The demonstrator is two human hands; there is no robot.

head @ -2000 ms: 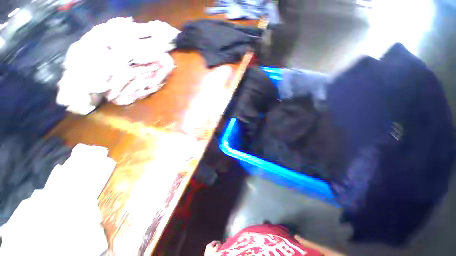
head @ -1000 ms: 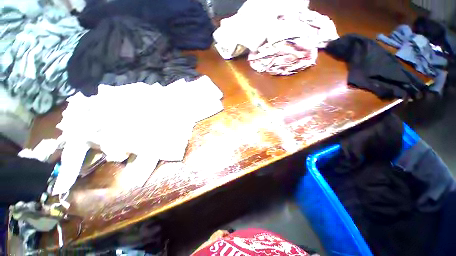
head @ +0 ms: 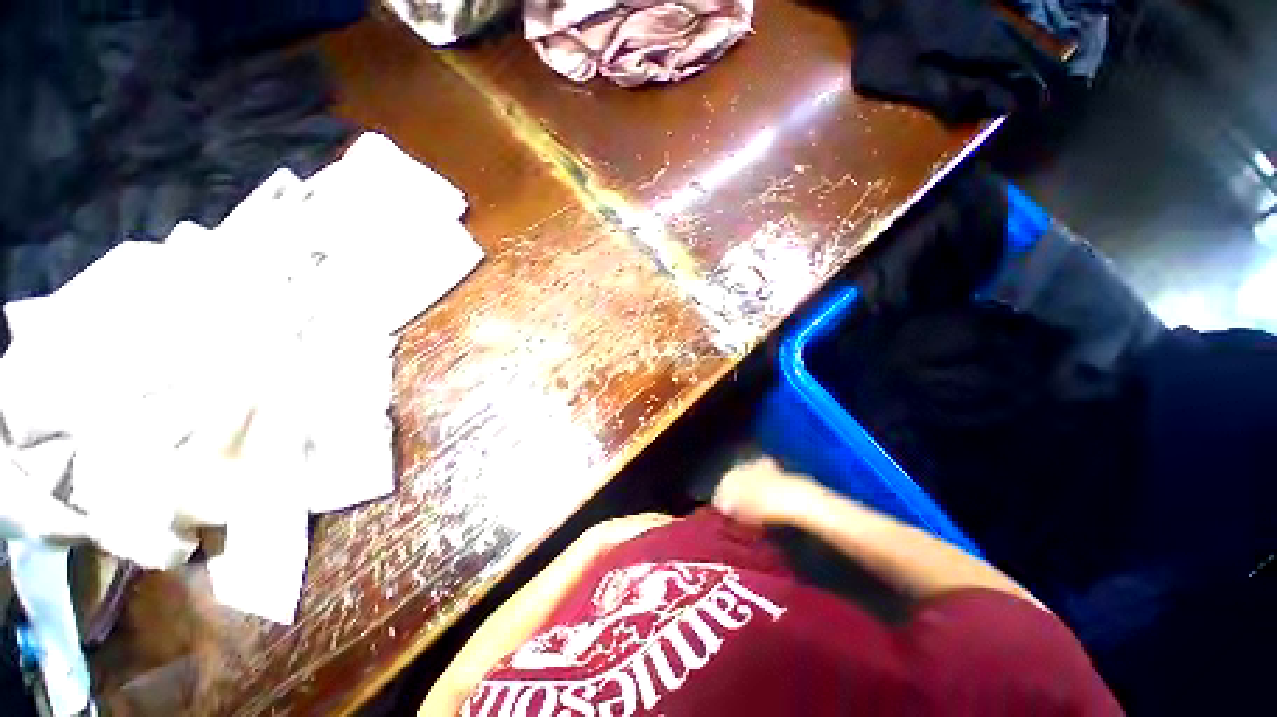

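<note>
White garment pieces (head: 280,322) lie spread and overlapping on the brown table (head: 616,322) at the left, with some ends near its lower-left part. My right hand (head: 749,490) is blurred, low in front of my red shirt beside the table edge; its fingers and any hold are unclear. My left forearm (head: 546,588) shows at the left of the shirt, but my left hand cannot be made out clearly. Neither arm touches the white pieces.
A blue crate (head: 896,469) with dark cloth stands right of the table. A pink bundle (head: 651,42) and a black garment (head: 945,56) lie at the table's far side. A dark heap (head: 154,140) is at upper left. Navy cloth (head: 1211,448) is at right.
The view has swung left, then moved closer over the near table edge. More of my shirt and both forearms now show. The white pieces appear larger, further left.
</note>
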